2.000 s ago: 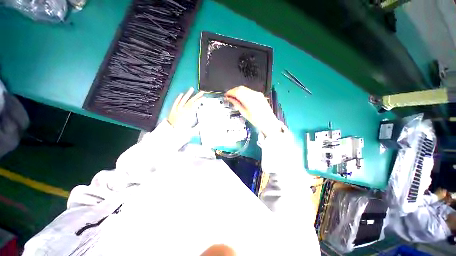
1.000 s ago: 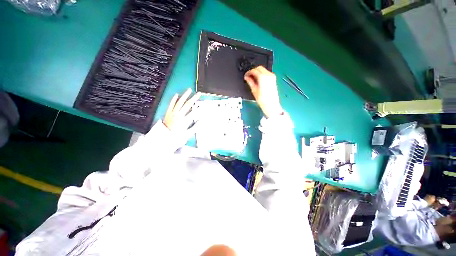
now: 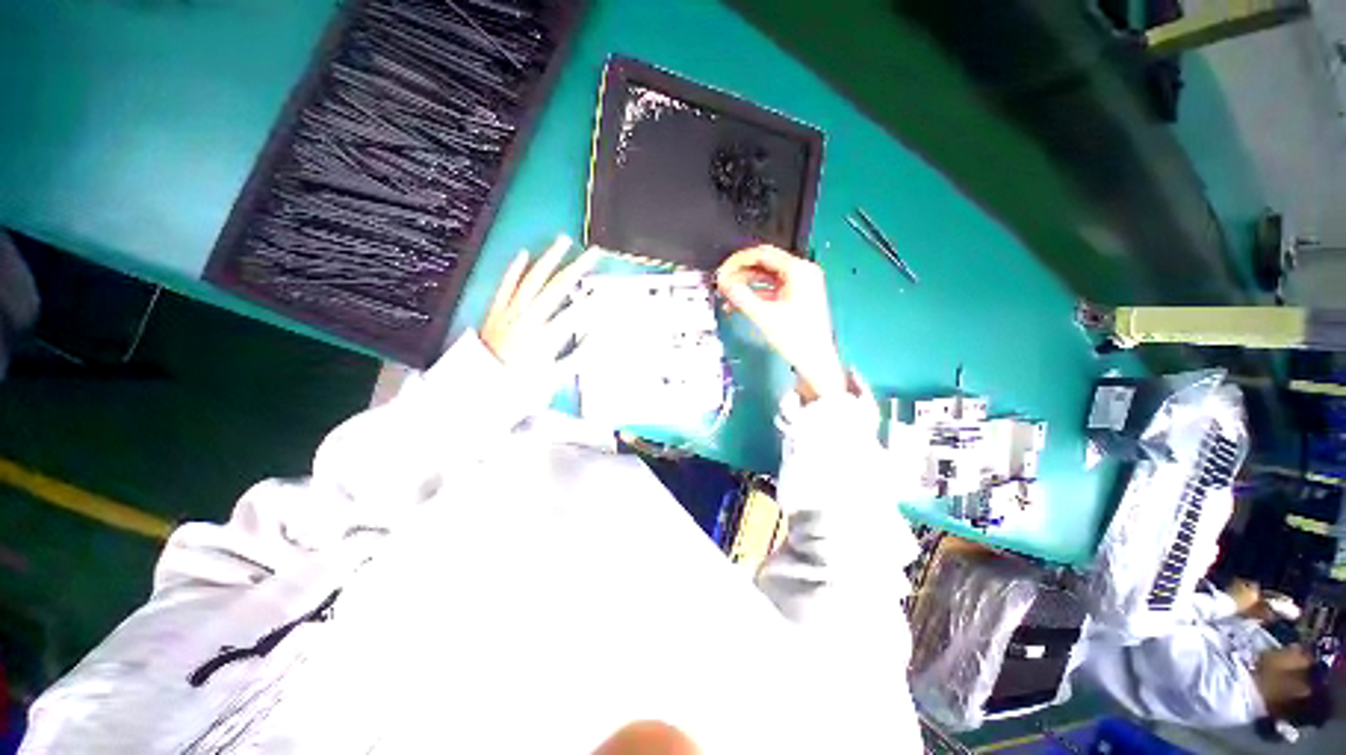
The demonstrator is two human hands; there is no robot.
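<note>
The pale, bright fixture block (image 3: 650,351) lies at the bench edge in front of me. My left hand (image 3: 535,313) rests on its left side with the fingers spread. My right hand (image 3: 780,303) is at the fixture's upper right corner, thumb and forefinger pinched together; whether a tiny part is between them is too small to tell. The shallow black small parts tray (image 3: 664,185) lies just beyond, with a heap of small black parts (image 3: 746,180) and small silver parts (image 3: 645,103) at its far left.
The long tray of thin black rods (image 3: 387,162) lies at the left. Tweezers (image 3: 883,245) lie right of the small tray. A second metal fixture (image 3: 967,454) stands farther right. Plastic-wrapped goods (image 3: 1166,509) and another person's white sleeve (image 3: 1181,659) are at the right.
My right hand went from the fixture to the black parts heap and is now back at the fixture's upper right corner. My left hand has stayed at the fixture's left side. The view has shifted slightly.
</note>
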